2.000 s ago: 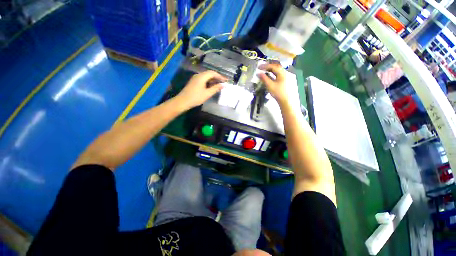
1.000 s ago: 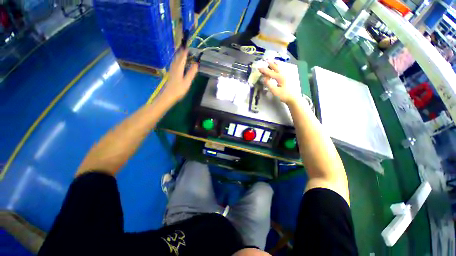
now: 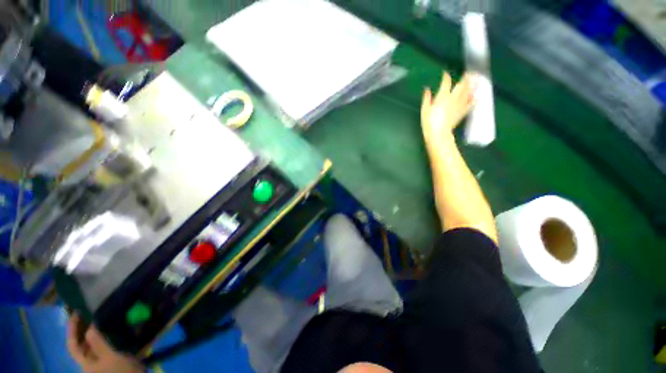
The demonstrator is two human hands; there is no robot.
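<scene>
My right hand [image 3: 447, 109] is stretched out over the green bench, fingers spread, its fingertips at the left side of a long white strip [image 3: 479, 80]. Blur hides whether it touches the strip or a small white piece there. My left hand [image 3: 95, 348] is low at the left, beside the front left corner of the press; its fingers are partly hidden and its grip is unclear. The press's grey base plate [image 3: 201, 138] carries glossy white pieces [image 3: 98, 240], blurred, near its left end. The red button [image 3: 202, 252] sits between two green buttons [image 3: 263, 191].
A stack of white sheets [image 3: 303, 55] lies on the green bench behind the press. A cream tape roll [image 3: 234, 109] lies between press and stack. A thick white roll [image 3: 548, 240] with a brown core and loose end stands right of my right forearm.
The view has swung right. My right hand has left the fixture area and reached across to the white strip. My left hand has come down from the slide to the press's front left corner.
</scene>
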